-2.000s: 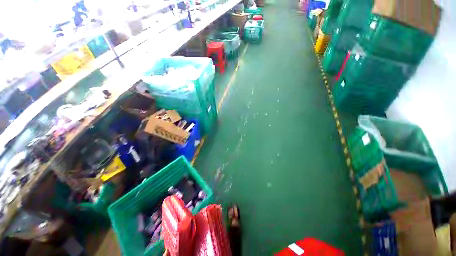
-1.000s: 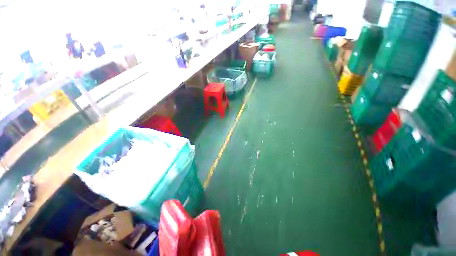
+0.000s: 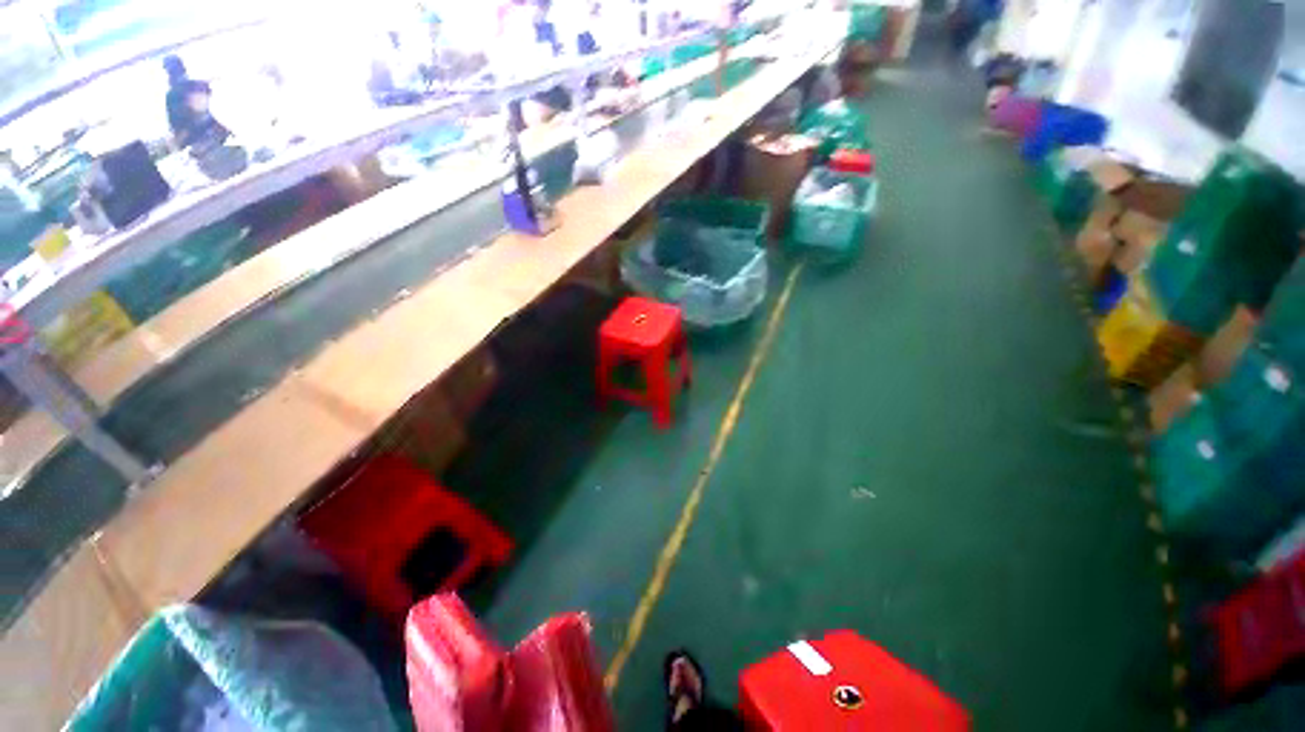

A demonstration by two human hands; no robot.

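Observation:
A shiny red bundle (image 3: 504, 672) in two parts stands up at the bottom edge, left of centre. A red plastic stool (image 3: 876, 692) with a white label and a central hole is at the bottom edge, right of the bundle, cut off by the edge. Neither of my hands shows; whatever holds the bundle and the stool is below the picture. My sandalled foot (image 3: 687, 686) is between them.
A long board-topped bench (image 3: 358, 386) runs up the left. Beside it stand a red stool (image 3: 644, 352), another tipped red stool (image 3: 401, 532) and bag-lined crates (image 3: 701, 272). A yellow line (image 3: 701, 472) marks the green floor. Green crates (image 3: 1234, 243) stack on the right.
I have moved forward along the aisle. The crate of dark parts has left the view, the lined crate is now at the bottom left, and more of the near red stool shows.

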